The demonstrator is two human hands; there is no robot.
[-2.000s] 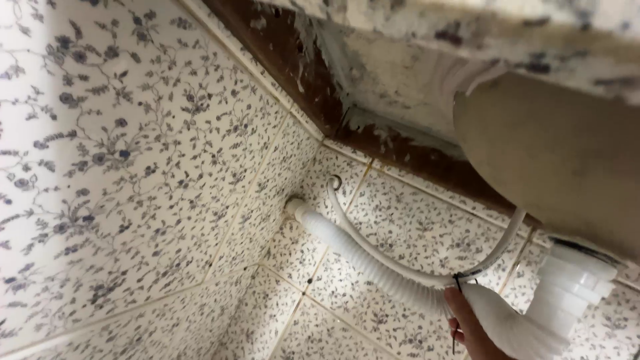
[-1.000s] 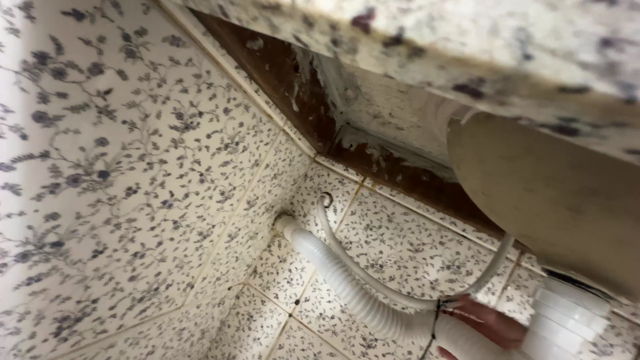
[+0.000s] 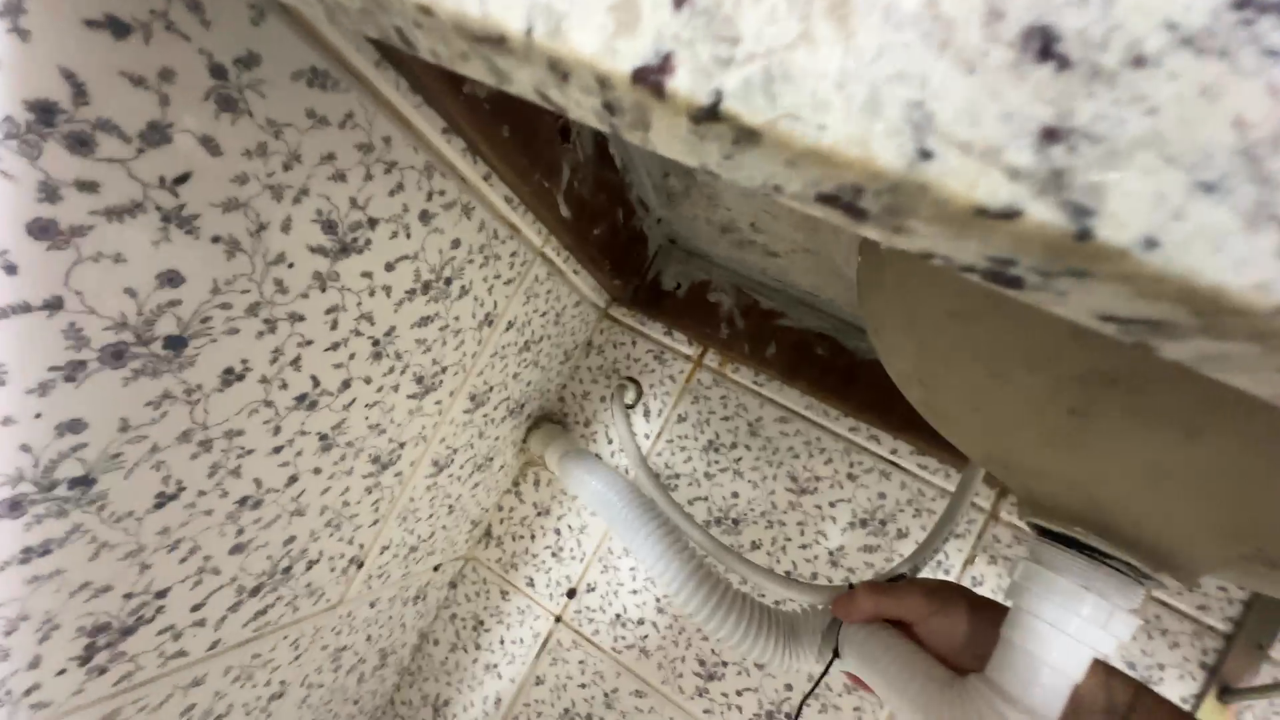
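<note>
My right hand (image 3: 935, 615) reaches in from the lower right, behind the white plastic drain fitting (image 3: 1065, 610). It is closed around the smooth end of the white corrugated drain hose (image 3: 700, 580); one digit lies over the top and a fingertip shows below. A thin dark cord (image 3: 832, 655) loops round this hose beside my fingertips, and its loose tail hangs down. Just above runs a thinner pale hose (image 3: 740, 565), touching the drain hose near the cord. My left hand is not in view.
Floral wall tiles (image 3: 300, 350) stand at the left and behind. Overhead are the edge of a speckled countertop (image 3: 900, 130), a brown frame (image 3: 780, 340) with whitish residue, and the underside of a sink basin (image 3: 1080, 420). The corrugated hose enters the wall at the corner.
My right hand has moved from in front of the hose, below the cord, to behind it, and now closes around it. The countertop edge fills more of the view.
</note>
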